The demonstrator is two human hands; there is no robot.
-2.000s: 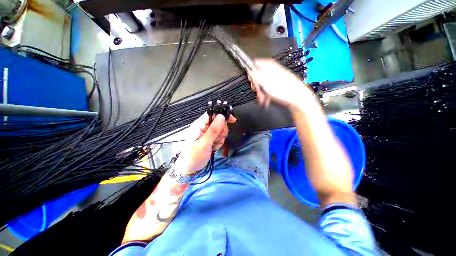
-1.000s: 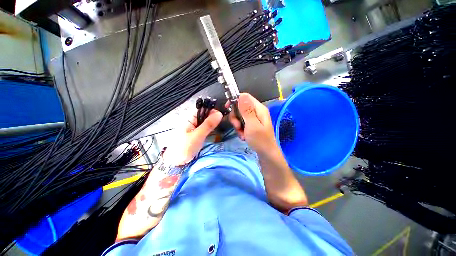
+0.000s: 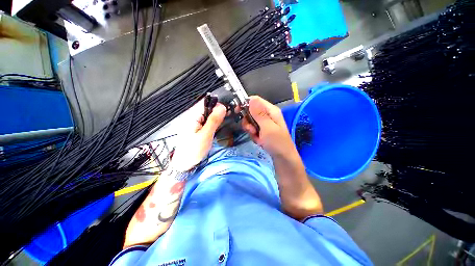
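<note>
My right hand (image 3: 264, 118) grips the near end of a silver loading bar (image 3: 221, 58), which points up and left over the cable bundle. Small blocks stick out along the bar's left side. My left hand (image 3: 209, 124) holds a few black cable ends (image 3: 209, 102) upright, close to the left of the bar's near end. The fingertips of my left hand are beside the bar; whether a cable sits in a slot is too small to tell. A long bundle of black cables (image 3: 161, 93) lies across the grey machine table (image 3: 104, 62), connector ends fanned at its right.
A blue bucket (image 3: 341, 135) with small black pieces inside stands at the right. A hanging black cable bundle (image 3: 427, 114) is at far right. A blue side tray (image 3: 315, 23) is at the top right, with another silver bar (image 3: 344, 58) beyond it. A grey rail (image 3: 36, 134) is at left.
My right hand has brought the silver bar from over the table to beside my left hand. The head view has turned right. In the last second the bar has tilted slightly and fewer cable ends show.
</note>
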